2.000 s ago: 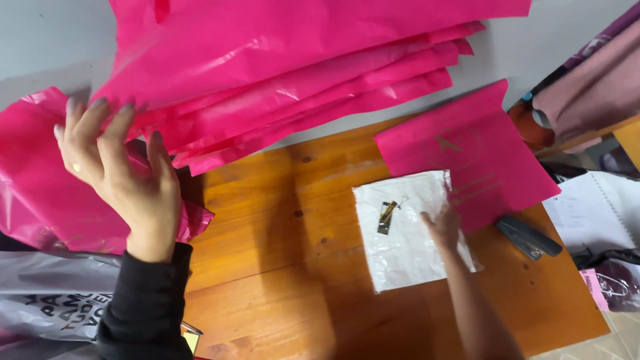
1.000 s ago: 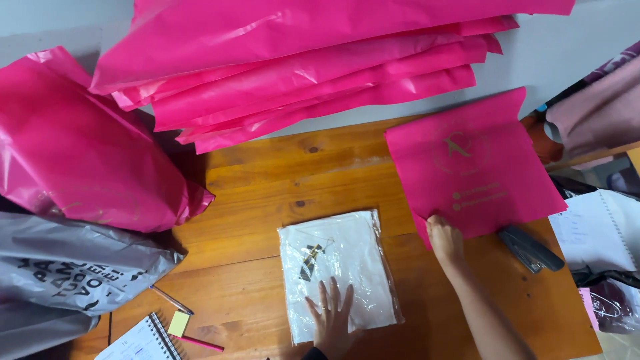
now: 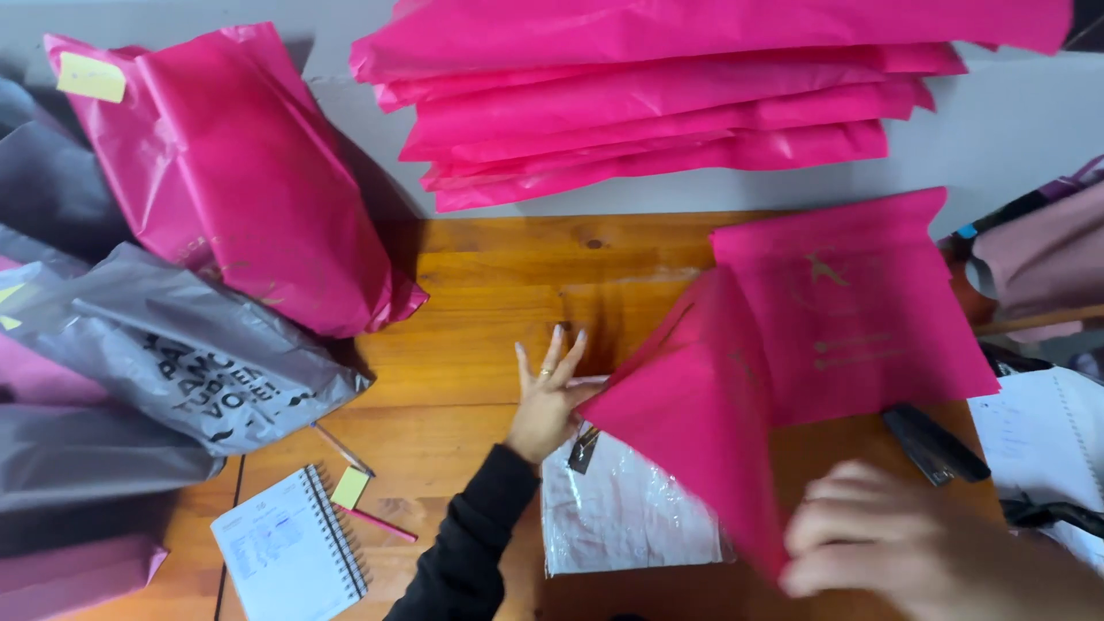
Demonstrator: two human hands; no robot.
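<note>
A pink plastic mailing bag is lifted off the flat pink bags at the right of the wooden table. Its lower corner is in my right hand, which is blurred. At the bag's left corner is my left hand, fingers spread and thumb side against the pink plastic; whether it pinches the corner I cannot tell. Under the raised bag lies a clear-wrapped white garment package with a dark tag, partly covered.
Folded pink bags are stacked at the back. Filled pink and grey bags stand at left, near a spiral notebook, yellow sticky notes and pens. A black stapler and papers are at right.
My right hand has raised a pink bag from the pile at right and drawn it over the white package. My left hand has moved from the package's front to its upper left corner.
</note>
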